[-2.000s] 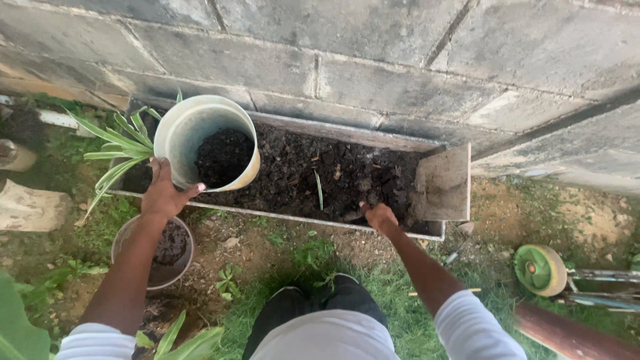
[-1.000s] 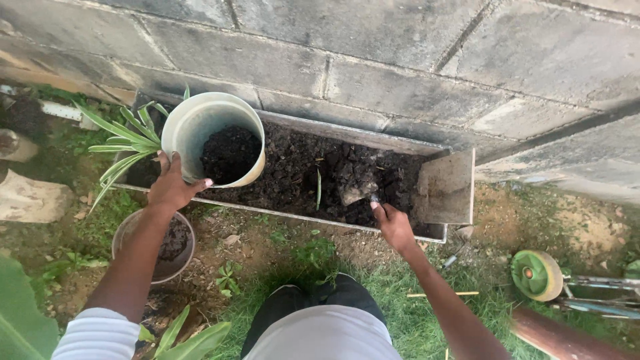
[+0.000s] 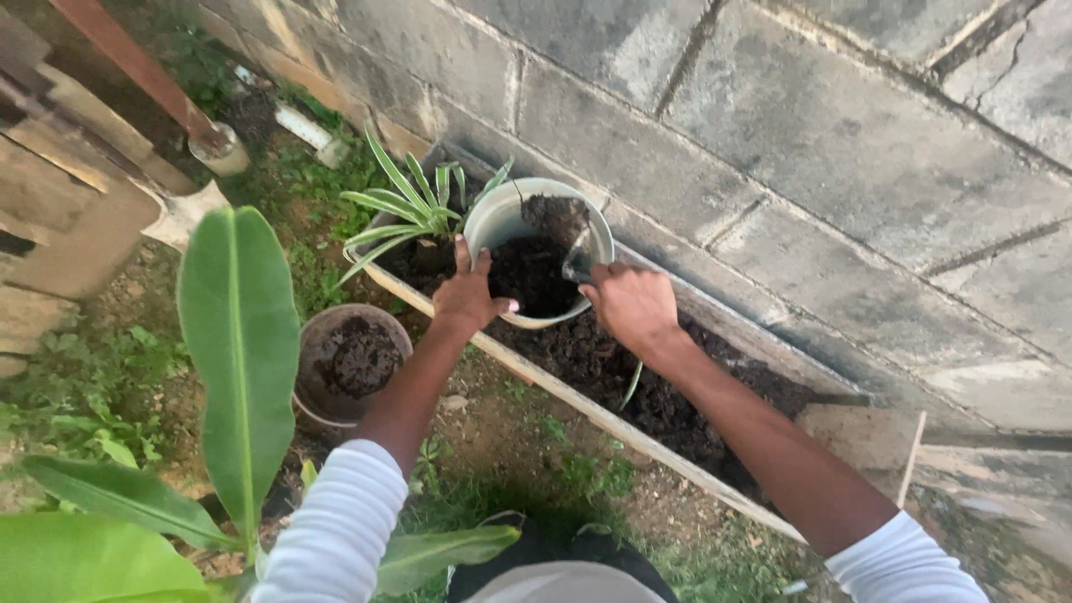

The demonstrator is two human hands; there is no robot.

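Note:
My left hand [image 3: 469, 293] grips the near left rim of a pale plastic bucket [image 3: 501, 219] that stands in a long planter box [image 3: 586, 409]. Dark soil [image 3: 526, 272] lies in the bucket. My right hand [image 3: 630, 303] is closed around a trowel, mostly hidden by the fingers; its metal blade [image 3: 578, 253] is inside the bucket with a clump of soil [image 3: 556, 216] at it. Left of the bucket, a spider plant [image 3: 419, 205] with striped leaves grows in the box. One thin striped leaf [image 3: 632, 385] stands in the box's soil, below my right wrist.
A concrete block wall [image 3: 754, 126] runs behind the box. A round pot [image 3: 311, 368] with some soil stands on the ground at the left, beside broad-leaved green plants [image 3: 237, 352]. A flat slab [image 3: 863, 435] is at the box's right end. A rusty pole [image 3: 142, 67] rises at upper left.
My right hand has moved left with the trowel, from the soil at the right part of the box into the bucket. My left hand stays on the bucket. The view has turned.

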